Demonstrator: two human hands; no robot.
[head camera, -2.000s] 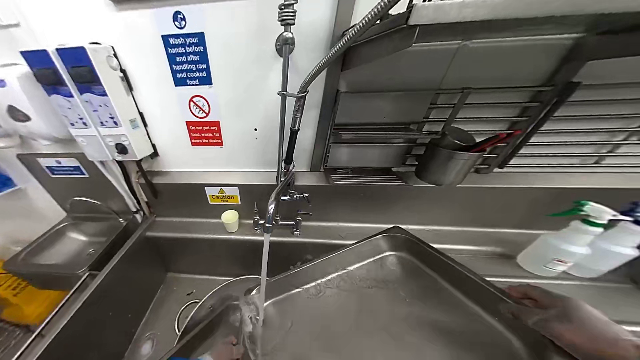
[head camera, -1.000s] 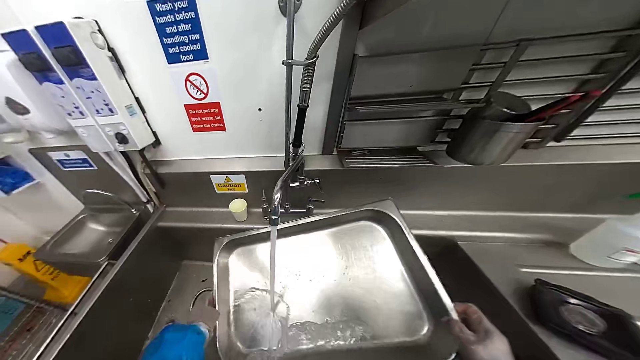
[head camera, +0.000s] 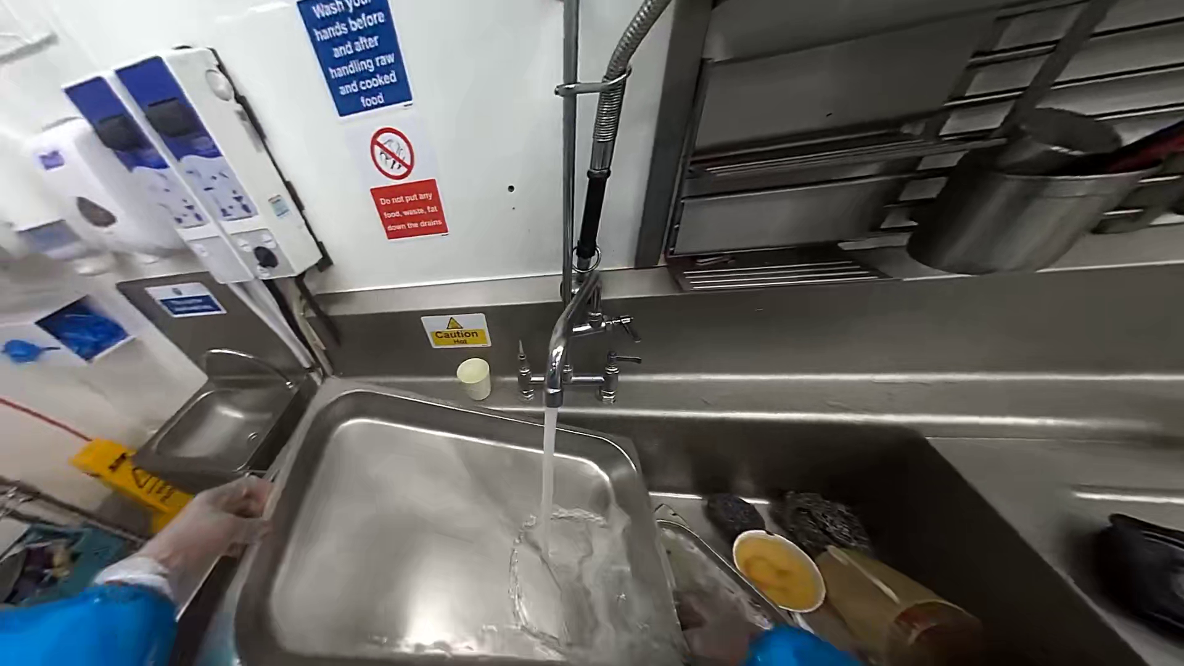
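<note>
A large rectangular stainless-steel tray (head camera: 398, 527) is held tilted over the sink. From the chrome faucet (head camera: 558, 361) a stream of water (head camera: 548, 462) runs into the tray's right part and spreads there. My left hand (head camera: 217, 527), in a clear glove with a blue sleeve, grips the tray's left rim. Low in the view, my right hand (head camera: 717, 629) is at the tray's lower right edge, blurred and partly hidden. To its right a white cup with yellow contents (head camera: 779, 571) lies in the sink, beside dark scourers (head camera: 819, 520) and a brownish container (head camera: 888, 601).
A pale small cup (head camera: 474, 378) stands on the ledge left of the faucet. A small hand basin (head camera: 217, 430) and a yellow caution sign (head camera: 129, 476) are at the left. A metal pot (head camera: 1017, 217) sits at the upper right rack, and a black object (head camera: 1142, 569) lies on the right drainboard.
The tray has moved left under the faucet, so the water now lands in its right part rather than its left. The sink's contents at the right have come into view.
</note>
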